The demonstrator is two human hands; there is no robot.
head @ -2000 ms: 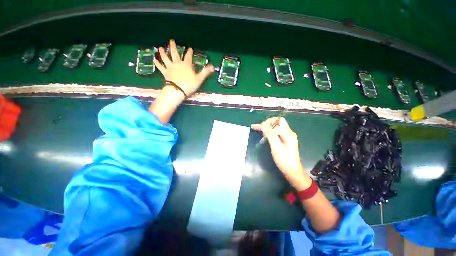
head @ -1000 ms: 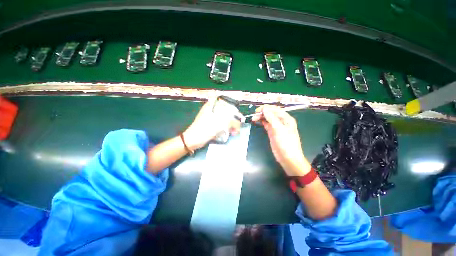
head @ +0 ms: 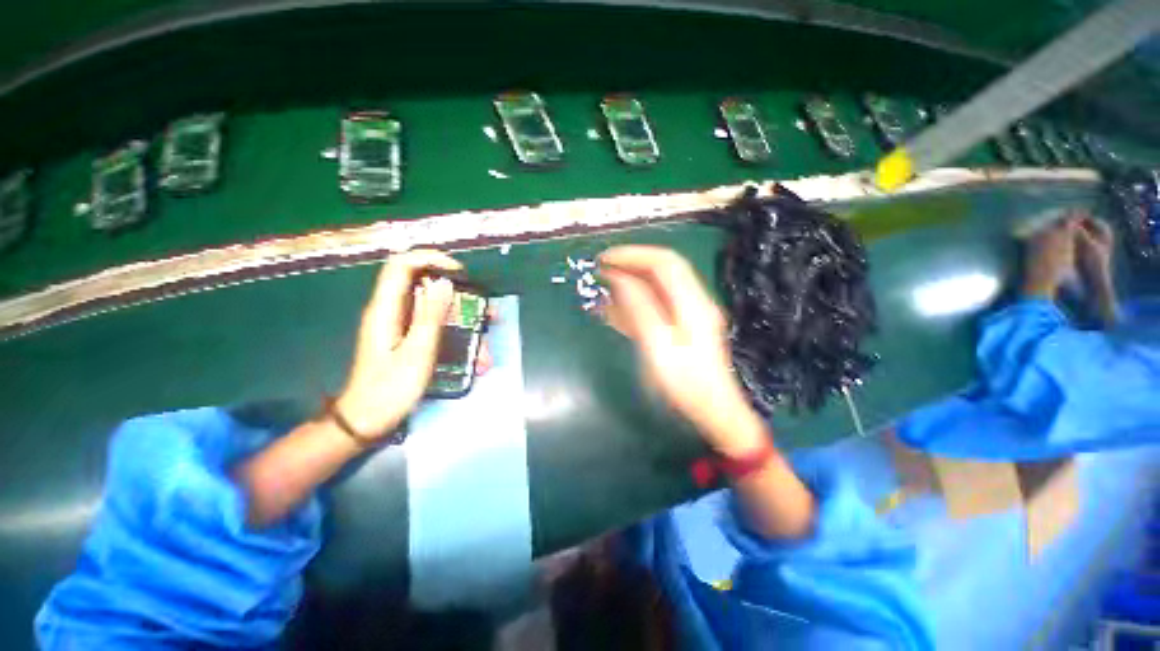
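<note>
A half-assembled phone unit with a green board showing is in my left hand, over the upper end of a pale blue-white strip. My left fingers cover its left side. My right hand is over the bench beside a loose cluster of small white pieces. Its fingertips are bent together at the cluster's right edge; whether they pinch a piece or a tool cannot be told.
A heap of black plastic parts lies right of my right hand. Spaced phones stand on the green belt beyond the worn cream belt edge. A grey bar with a yellow tip crosses upper right. Another person's hands are at the right.
The view has turned to the right. My left hand reached over the belt, then came back and now holds a phone unit. My right hand has moved to the white pieces, and its thin pale stick no longer shows.
</note>
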